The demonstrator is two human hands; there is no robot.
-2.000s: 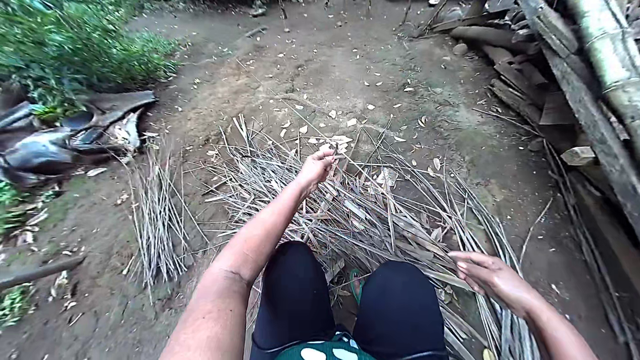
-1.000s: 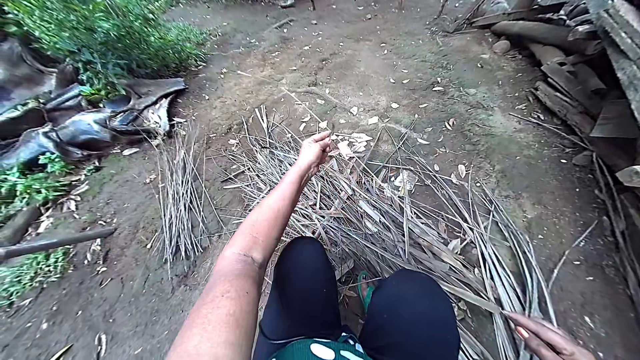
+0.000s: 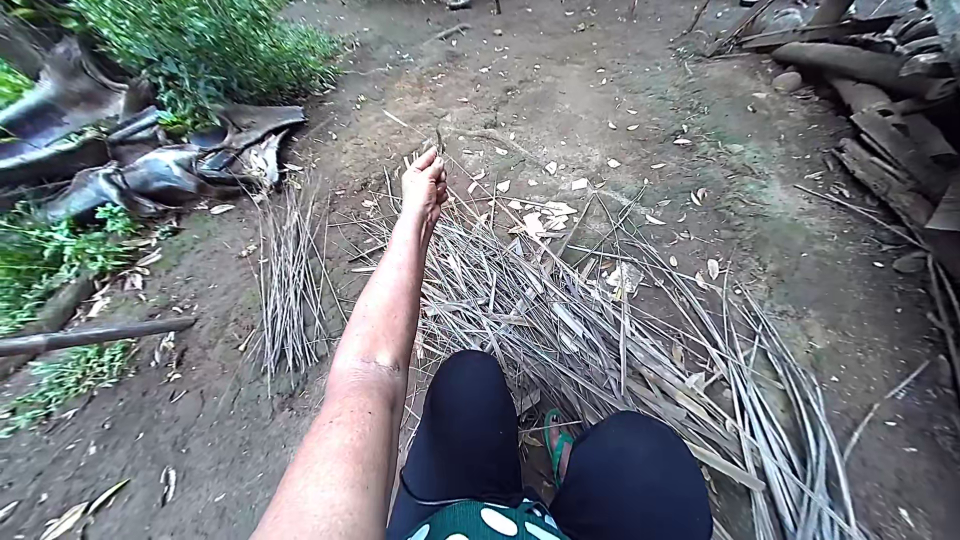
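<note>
My left hand (image 3: 425, 187) is stretched forward over the far left edge of a loose heap of dry leaf strips and thin stalks (image 3: 540, 322). Its fingers are closed on something small and thin that pokes up past the fingertips; whether this is a stalk or a tool I cannot tell. My right hand is out of the picture. Left of my left forearm a smaller bundle of thin dry sticks (image 3: 289, 300) lies on the soil. The heap spreads in front of my knees and bends round to the right, where long strips curve toward the bottom edge.
At upper left are dark dried sheaths (image 3: 157, 176) and a green leafy plant (image 3: 217, 52). A pole (image 3: 97, 335) comes in from the left edge. Stacked old wood (image 3: 892, 150) stands along the right. A green sandal (image 3: 558, 446) shows between my knees. Fallen leaves dot the ground.
My right hand, earlier at the strips on the right, has moved out of view at the lower right. My left hand has moved up and left, away from the heap's middle. The view has swung left.
</note>
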